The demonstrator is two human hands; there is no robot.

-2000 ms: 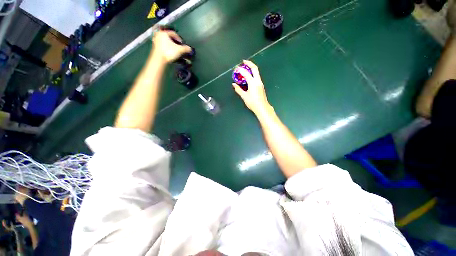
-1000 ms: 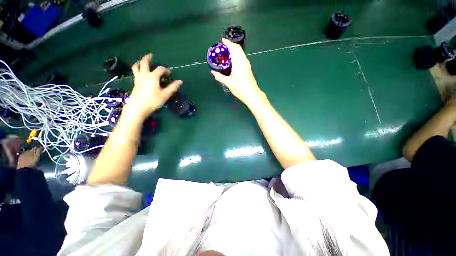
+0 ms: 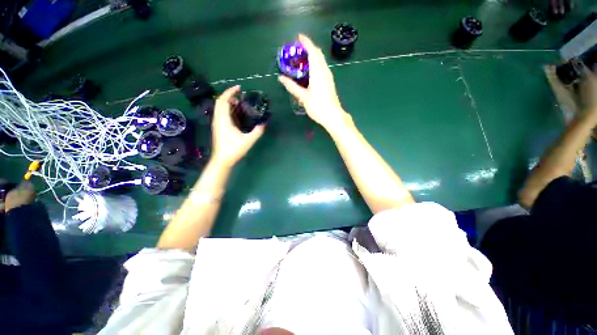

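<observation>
My right hand (image 3: 317, 85) holds a lamp unit whose top glows purple and red (image 3: 294, 62) above the green bench (image 3: 393, 124). My left hand (image 3: 234, 131) is around a dark, unlit lamp unit (image 3: 253, 109), thumb and fingers on its sides. A small clear item (image 3: 299, 106) shows partly below my right hand; the hand hides some of it.
White cables (image 3: 59, 137) lie tangled at left, near several clear-domed lamps (image 3: 155, 178). A tub of white sticks (image 3: 105, 212) stands at the near left. Black lamp units (image 3: 343, 39) stand along the far side. Other people's arms (image 3: 563, 154) reach in at both sides.
My left hand was open over the bench and is now closed around a dark lamp unit. My right hand still holds the glowing lamp. The view has turned, showing more of the cables and domed lamps.
</observation>
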